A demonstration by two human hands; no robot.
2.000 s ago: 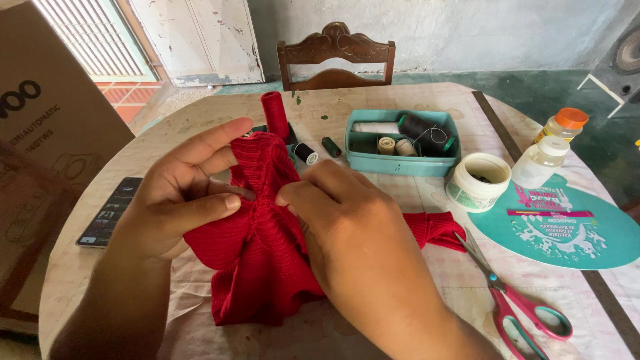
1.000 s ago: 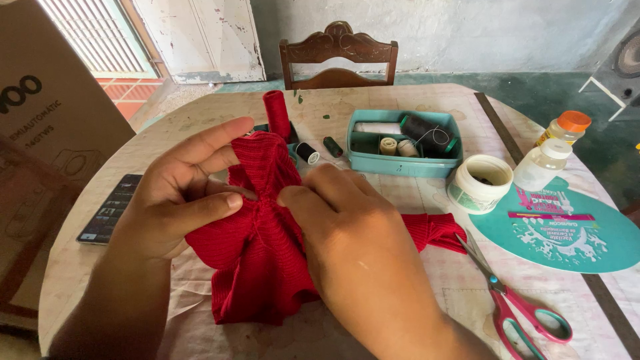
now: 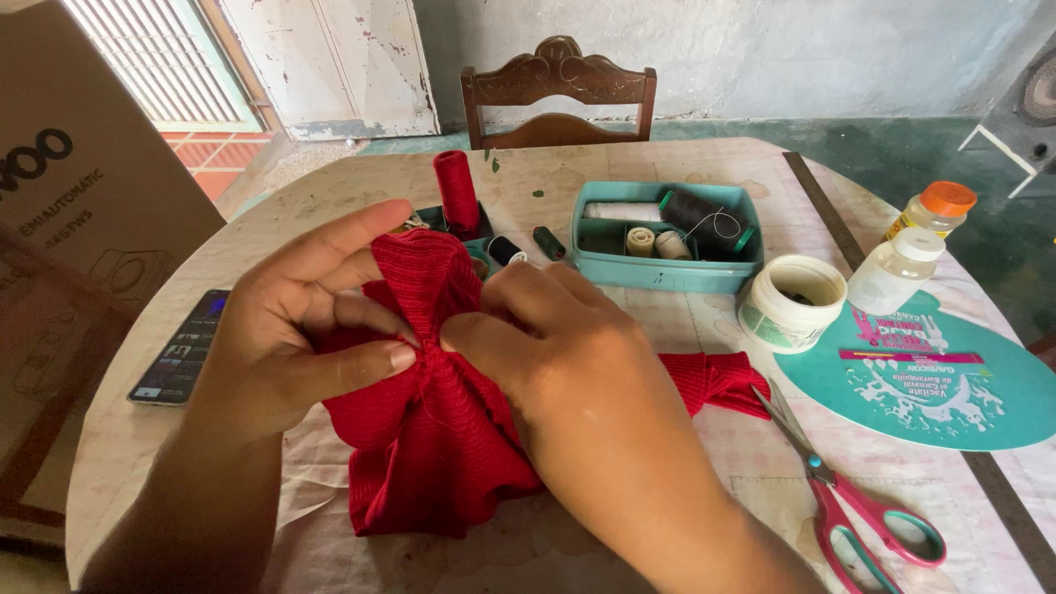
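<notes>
My left hand point(image 3: 305, 330) pinches a gathered fold of red ribbed knit fabric point(image 3: 437, 445) between thumb and fingers. On the fold's other side, my right hand point(image 3: 553, 346) has its thumb and fingertips closed at the gathers; whether a needle is between them cannot be seen. Part of the fabric lies on the table, and a strip of it emerges right of my right hand. Scissors point(image 3: 817, 466) with pink and teal handles lie at the right, their tips by that strip. Beyond my hands stand a red thread cone point(image 3: 457, 194), a black thread spool point(image 3: 506, 250) and a dark green spool point(image 3: 549, 243).
A teal sewing box point(image 3: 668, 276) holds thread spools and rolls. Right of it are a white jar point(image 3: 792, 305), two bottles, a teal oval fan point(image 3: 916, 404) and a metal ruler point(image 3: 825, 206). A phone point(image 3: 181, 355) lies left; a cardboard box point(image 3: 74, 247) and wooden chair point(image 3: 558, 87) stand beyond the table.
</notes>
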